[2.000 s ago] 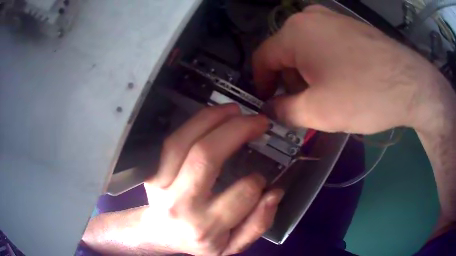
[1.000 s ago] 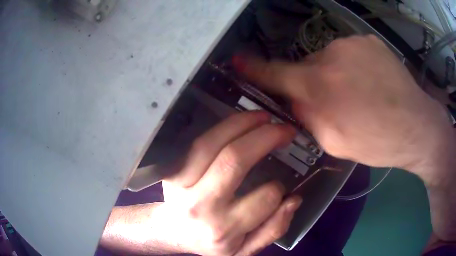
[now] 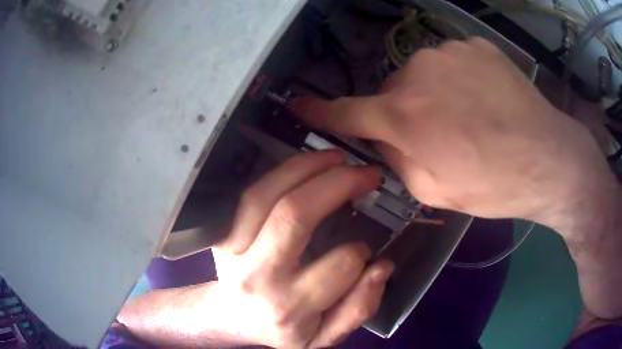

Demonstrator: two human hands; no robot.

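Observation:
A pale grey open metal housing (image 3: pixel 428 278) holds a slotted silver block (image 3: pixel 383 210) with round screw heads and a thin, dark ridged bar (image 3: pixel 278 99). My left hand (image 3: pixel 276 242) reaches in from below. Its index and middle fingertips rest on the silver block. A thin bent metal rod (image 3: pixel 392 240) shows between its ring and little fingers. My right hand (image 3: pixel 477 136) reaches in from the upper right. Its extended index finger lies along the ridged bar, its tip near the bar's upper-left end. Its other fingers and anything in them are hidden.
A large pale grey cover panel (image 3: pixel 116 157) fills the left side. Yellowish tubing (image 3: pixel 402 41) is coiled inside the housing. A clear hose (image 3: pixel 580 44) and fittings lie at the upper right. A thin clear tube (image 3: pixel 501 259) hangs over purple clothing and the green floor (image 3: pixel 545 293).
My right hand has moved from above the silver block; its index finger has stretched toward the bar's upper-left end. My left hand stays on the block. The view has shifted slightly.

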